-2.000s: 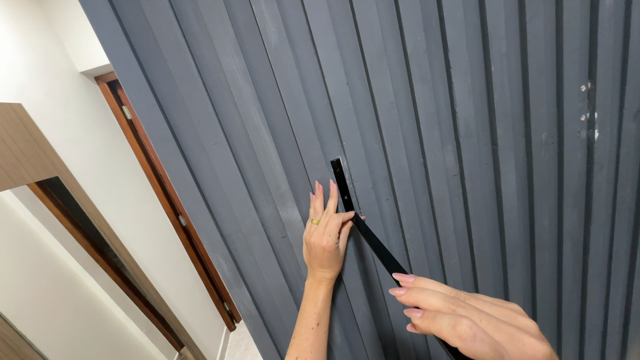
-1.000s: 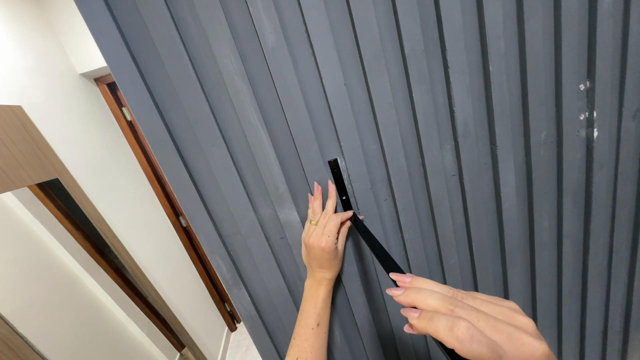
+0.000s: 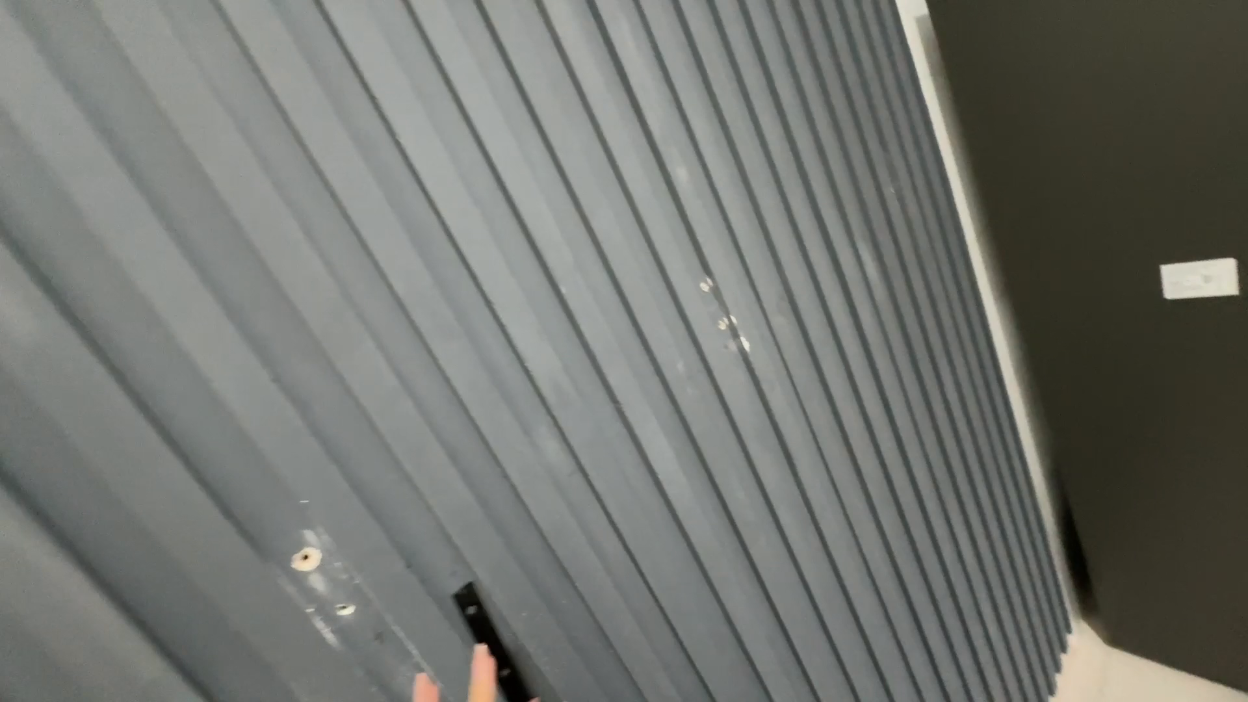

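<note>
A flat black bar [image 3: 474,606] with small holes lies along the grey-blue slatted wall panel [image 3: 585,322] at the bottom of the head view; its lower part is cut off by the frame edge. Fingertips of my left hand [image 3: 482,675] show at the bottom edge, beside and against the bar, while the rest of that hand is out of frame. Left of the bar, the panel has a round hole with a pale rim [image 3: 306,559] and a smaller hole [image 3: 345,609], with scraped marks around them. My right hand is not seen.
Several pale chips [image 3: 726,323] mark the panel near its middle. A dark wall or door surface [image 3: 1102,341] stands at the right, bearing a small white plate [image 3: 1199,279]. Pale floor [image 3: 1111,673] shows at the lower right.
The view has swung strongly to the right. My hands and the bar now sit at or beyond the bottom edge, and holes in the panel have come into sight left of the bar.
</note>
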